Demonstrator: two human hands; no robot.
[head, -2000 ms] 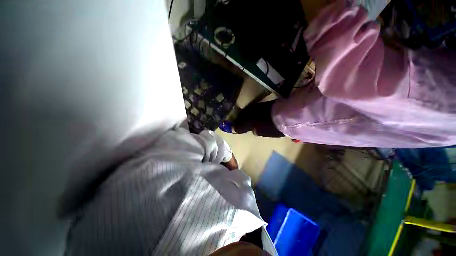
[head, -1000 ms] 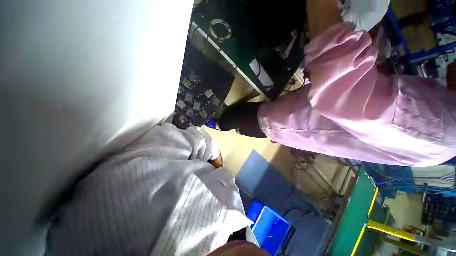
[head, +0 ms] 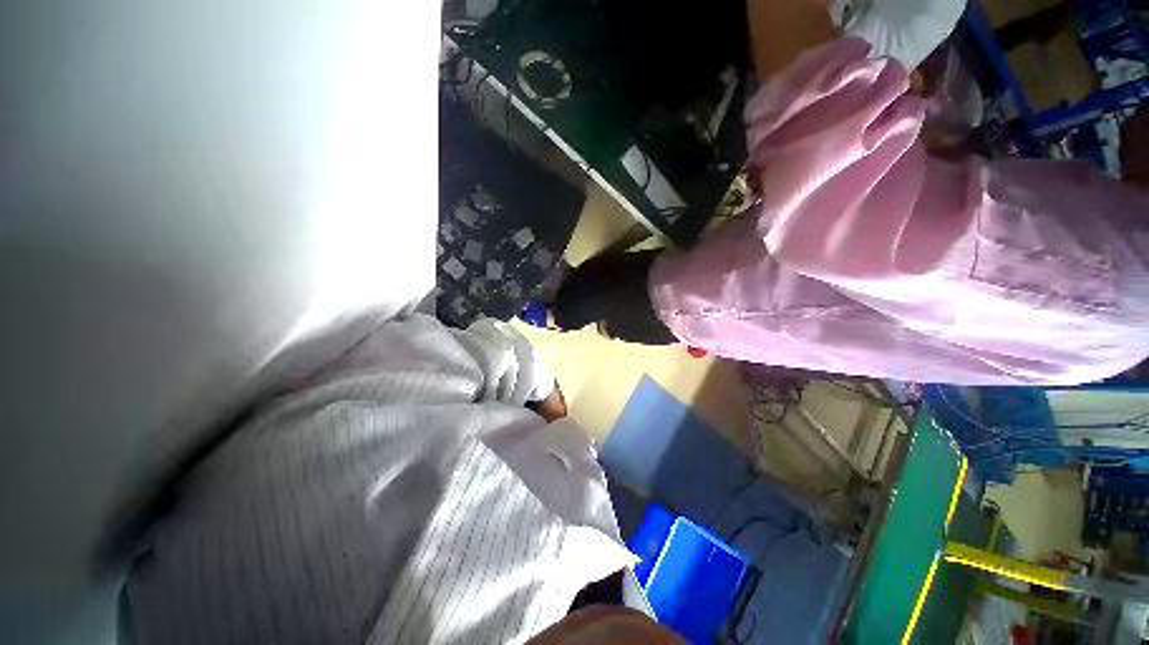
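Note:
A sliver of skin at a white striped cuff, seemingly my right hand (head: 551,403), shows beside my smock. Its fingers are not distinguishable, and I cannot tell whether it holds anything. My left hand is not in view. Nearest in front is a green-topped bench (head: 592,107) with a pale ring (head: 544,78) and a white slip (head: 651,183) near its edge. Below the bench edge, a black tray (head: 510,170) holds several small pale squares (head: 485,239).
A person in a pink smock (head: 869,239) stands at the bench, an arm reaching over it. A large white surface (head: 227,164) fills the left. A blue bin (head: 693,580) is on the floor at the bottom. A green surface with yellow edging (head: 914,542) is at lower right.
Since the oldest frame the view has shifted, so the floor, bin and green surface at right appear further left. The pink-clad person's arm shows more. My cuff has barely moved since one second ago.

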